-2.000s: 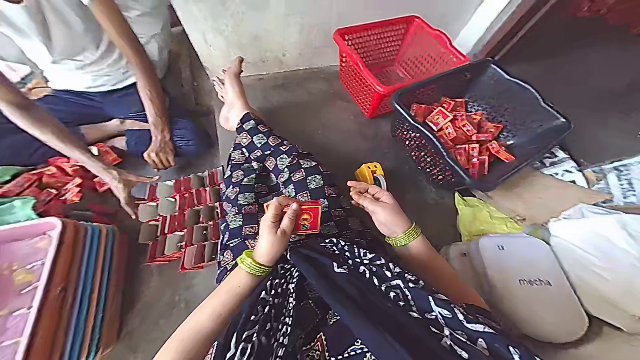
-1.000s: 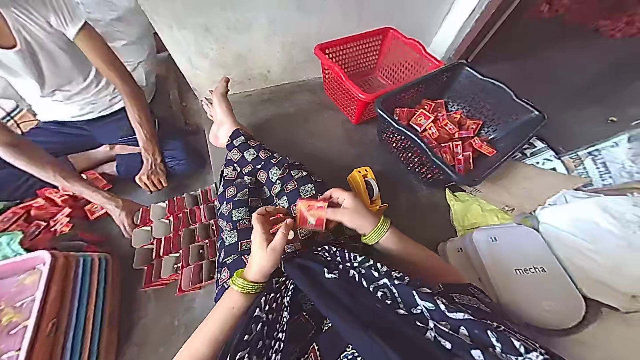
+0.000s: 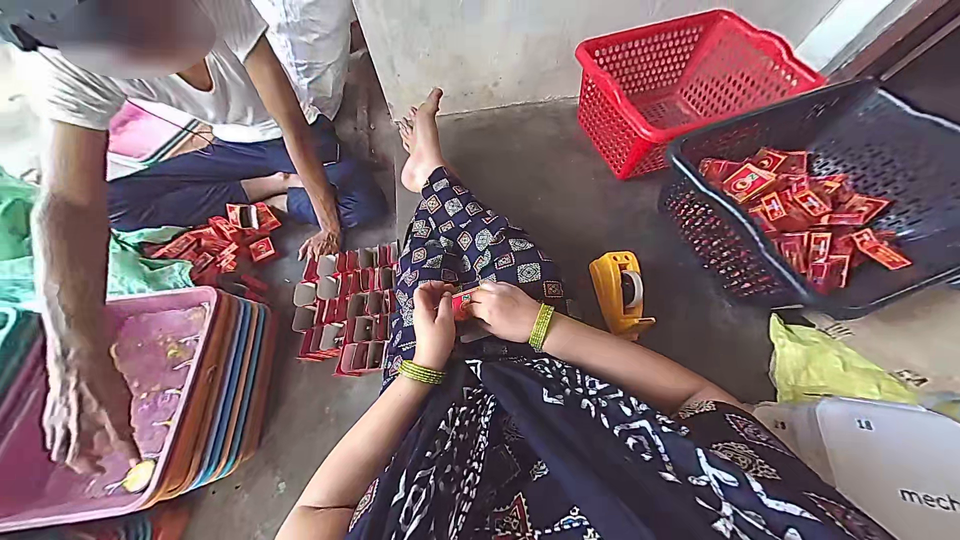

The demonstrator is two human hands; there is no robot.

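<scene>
A small red printed carton (image 3: 463,304) is held over my lap between both hands. My left hand (image 3: 435,315) has its fingers on the carton's left side, and my right hand (image 3: 506,309) grips its right side. Beside my leg on the left stand rows of open red cartons (image 3: 349,307) with grey flaps up. To the right of my right hand, a yellow tape dispenser (image 3: 619,292) rests on the floor. Farther right, a black plastic basket (image 3: 847,300) holds a pile of red cartons (image 3: 802,210).
A co-worker sits at the left, one hand inside the top pink tray (image 3: 150,322) of a stack. Loose red cartons (image 3: 225,244) lie near that person's leg. A red plastic basket (image 3: 622,135) stands by the wall. A white lidded box (image 3: 885,457) and a yellow-green bag (image 3: 832,367) are at the right.
The co-worker's hand has moved from beside the rows of cartons into the pink tray. My hands have closed in around the small carton, which both still hold.
</scene>
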